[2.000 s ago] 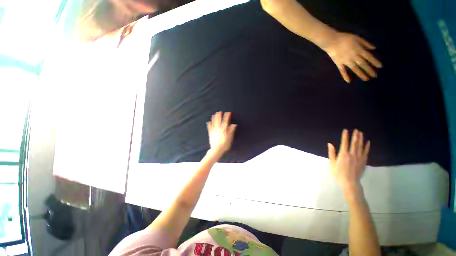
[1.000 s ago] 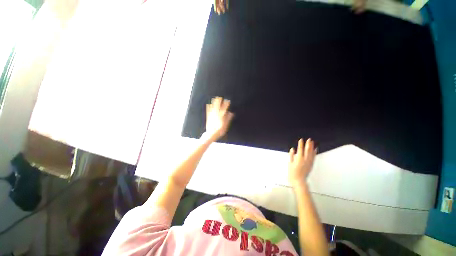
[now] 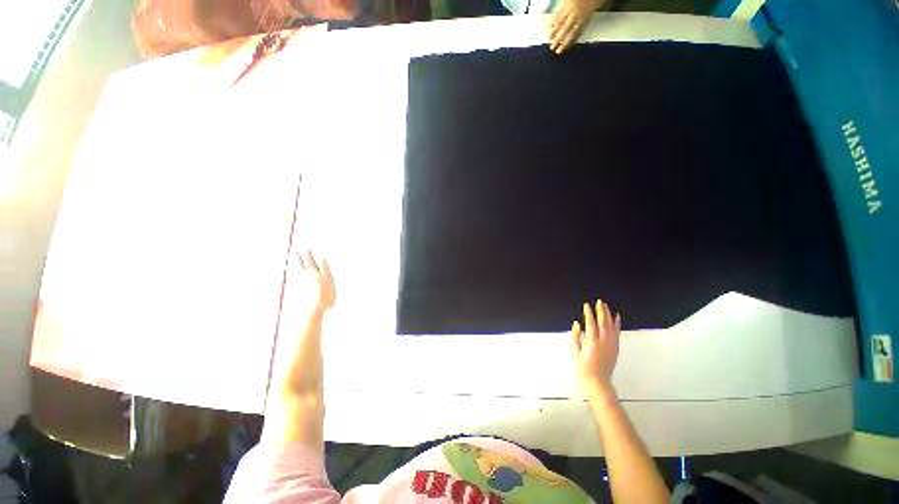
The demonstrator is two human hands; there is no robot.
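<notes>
The black interlining (image 3: 611,187) lies flat on the white conveyor belt (image 3: 473,374), with a stepped near edge at the right. Its right end reaches the blue fusing machine (image 3: 828,128). My right hand (image 3: 597,340) is bare, fingers apart, its fingertips on the near edge of the black piece. My left hand (image 3: 315,283) is bare with fingers spread, over the white surface left of the black piece, near a thin dark seam, and holds nothing. Whether red-brown cloth lies under the black is hidden.
Another person's hand (image 3: 572,22) touches the far edge of the black piece. A crumpled red-brown heap (image 3: 187,22) lies at the far left. A glossy, glaring sheet (image 3: 168,217) covers the left side. The blue machine stands along the right.
The black piece has moved right towards the machine. My left hand has left it and moved left. My right hand first shifted left, then stayed near the edge. The other person's hand drew back to the far edge.
</notes>
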